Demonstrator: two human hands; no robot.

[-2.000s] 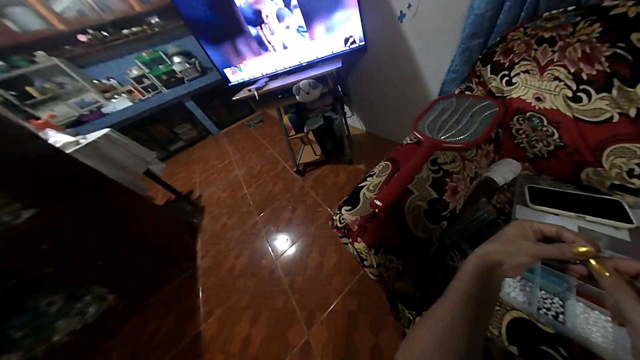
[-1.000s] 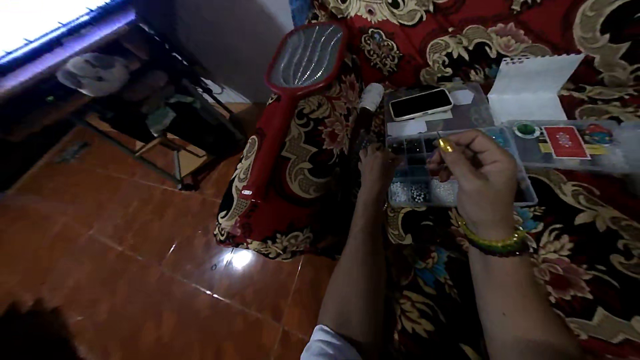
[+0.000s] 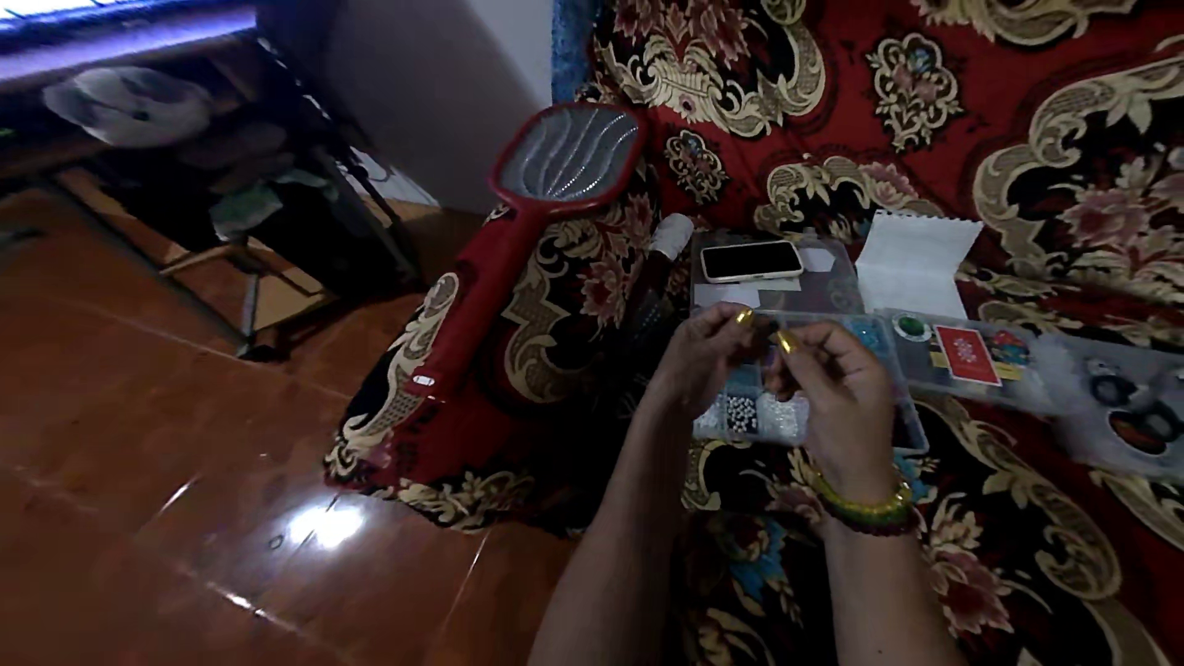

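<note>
My left hand (image 3: 708, 356) and my right hand (image 3: 837, 398) are close together above a clear plastic bead organizer (image 3: 911, 427), thumbs and fingertips pinched near each other. Whatever lies between the fingertips is too small and dark to tell. Gold polish shows on the nails, and a beaded bracelet (image 3: 865, 511) in yellow, green and dark red circles my right wrist. Below the hands, compartments hold black and white beads (image 3: 742, 414) and clear or white beads (image 3: 783, 418). A phone (image 3: 751, 261) lies on the organizer's lid, behind the hands.
A red electric fly swatter (image 3: 481, 301) rests on the armrest of the patterned sofa (image 3: 805, 69). Beside the organizer are a folded white paper (image 3: 914, 264), a clear case with a red card (image 3: 968, 354) and a plastic bag (image 3: 1124, 402). A metal-legged stand (image 3: 248, 310) is at left.
One second ago my left hand was low at the organizer's left side and my right hand was raised apart; now they meet over the organizer. The view has swung right since two seconds ago.
</note>
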